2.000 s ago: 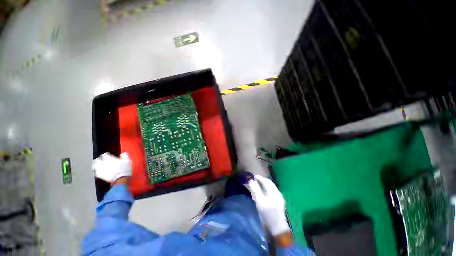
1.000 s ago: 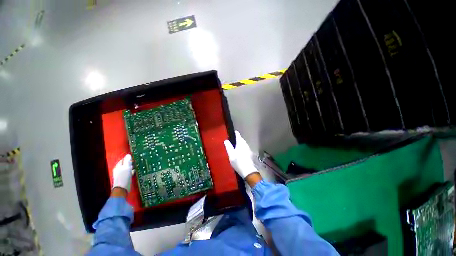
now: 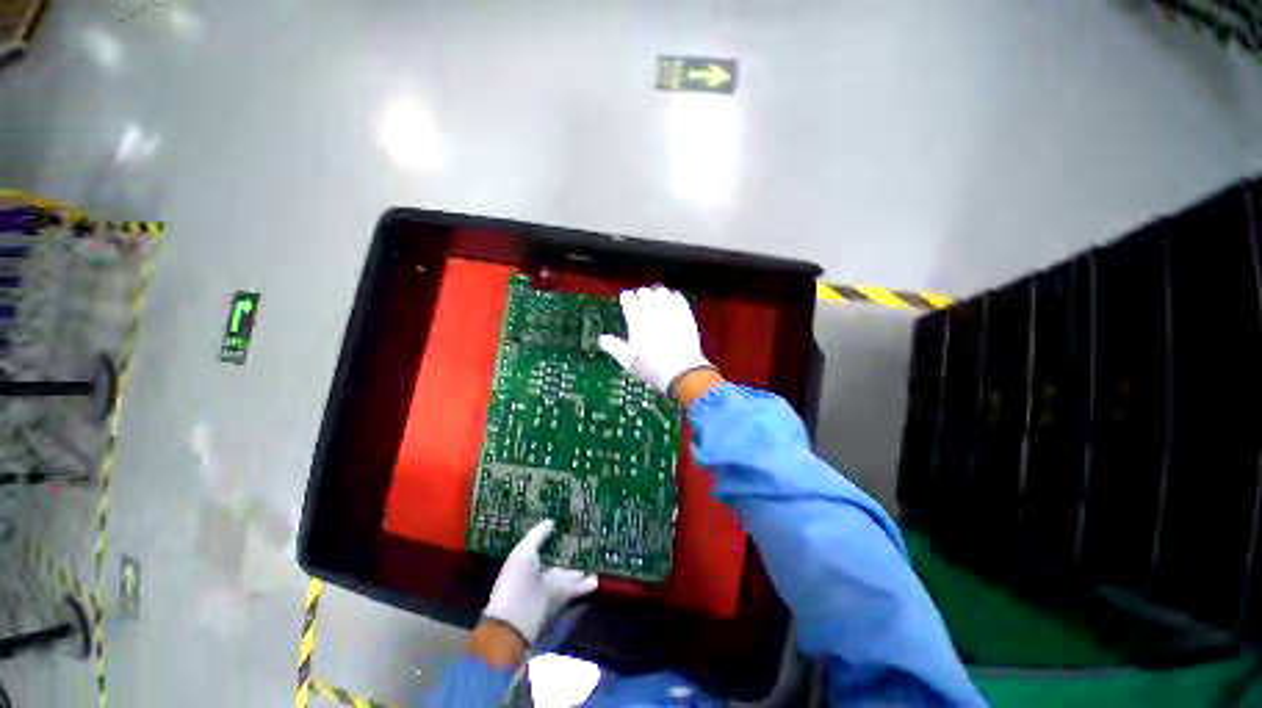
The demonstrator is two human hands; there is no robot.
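Note:
A large green printed circuit board (image 3: 574, 429) with many silvery solder joints lies on the bright red liner (image 3: 436, 415) inside a black tote (image 3: 353, 401). My right hand (image 3: 656, 338), in a white glove, is at the board's far edge, with thumb and fingers spread over it. My left hand (image 3: 533, 584), also white-gloved, is at the board's near edge, thumb over its surface. The fingertips' undersides are hidden, so I cannot tell whether either hand grips the board. The board looks flat in the tote.
A tall stack of black totes (image 3: 1093, 415) stands at the right, beside a green mat (image 3: 997, 609). Grey floor (image 3: 554, 125) with yellow-black tape (image 3: 886, 295) and arrow signs surrounds the tote. Blurred equipment (image 3: 56, 457) is at the left edge.
My right hand has moved from the tote's right side onto the board's far edge. My left hand has moved from the board's left side to its near edge. The view has turned and shifted.

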